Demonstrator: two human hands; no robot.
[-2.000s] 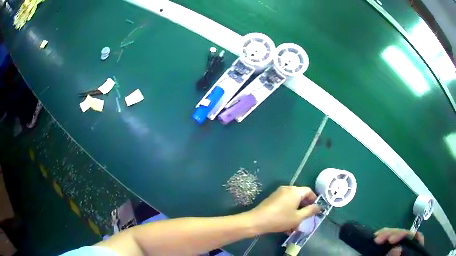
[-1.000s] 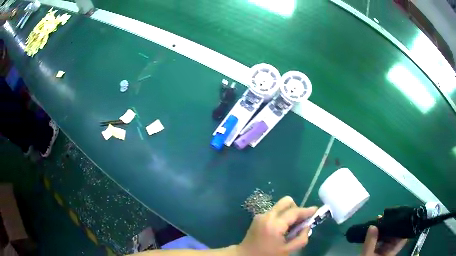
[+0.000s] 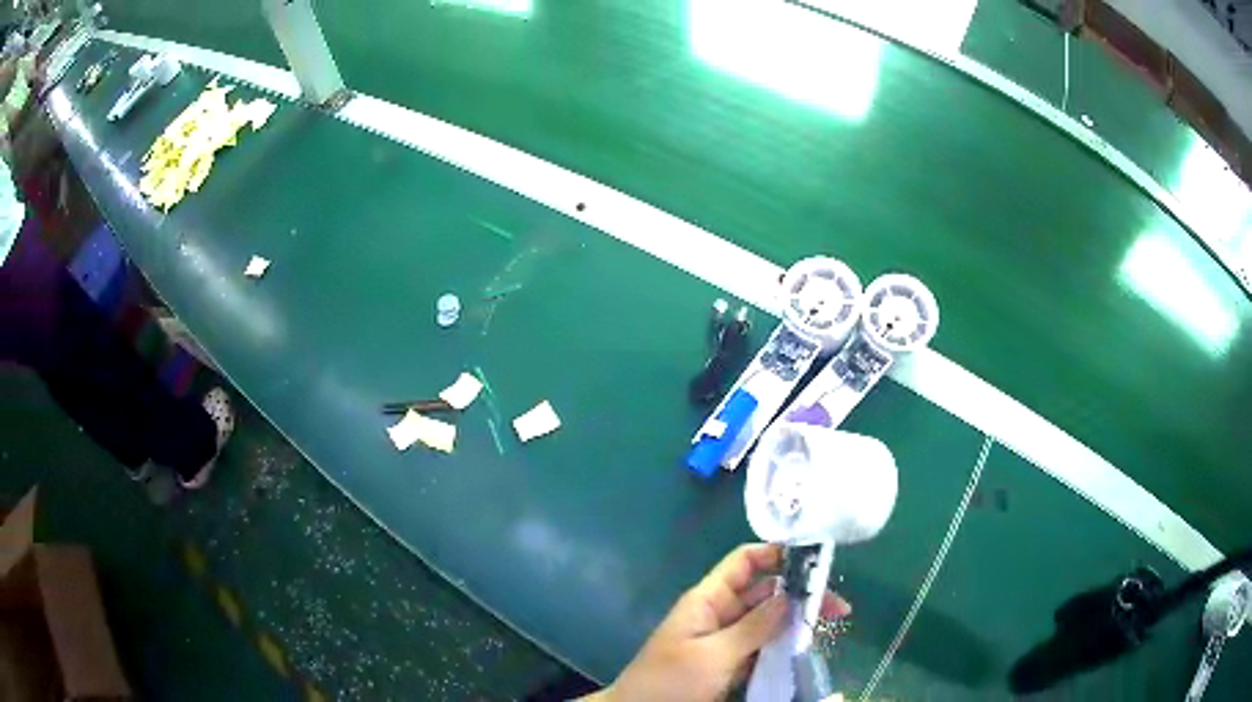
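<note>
My left hand [image 3: 703, 628] comes from the bottom edge and grips a white handheld fan unit [image 3: 844, 487] by its handle near the head. The unit is raised, head up, its drum-shaped side turned partly towards me. The lower handle is cut off by the bottom edge. The black electric screwdriver [image 3: 1078, 634] is at the lower right, blurred and dark, with no hand visible on it. My right hand is not in view. A few screws [image 3: 828, 631] show beside the handle; my hand and the unit hide the rest of that area.
Two open fan units [image 3: 821, 299] [image 3: 899, 313] lie by the pale rail, with blue and purple cells. A black cable bundle [image 3: 720, 359] lies beside them. Cream squares [image 3: 537, 421], a yellow heap [image 3: 196, 148] and another unit [image 3: 1225, 603] also show. A person's leg [image 3: 83, 357] is at left.
My left hand has raised the fan unit, moved it left and turned it upright. My right hand has left the screwdriver and the picture. The view has shifted, showing more of the table's left side.
</note>
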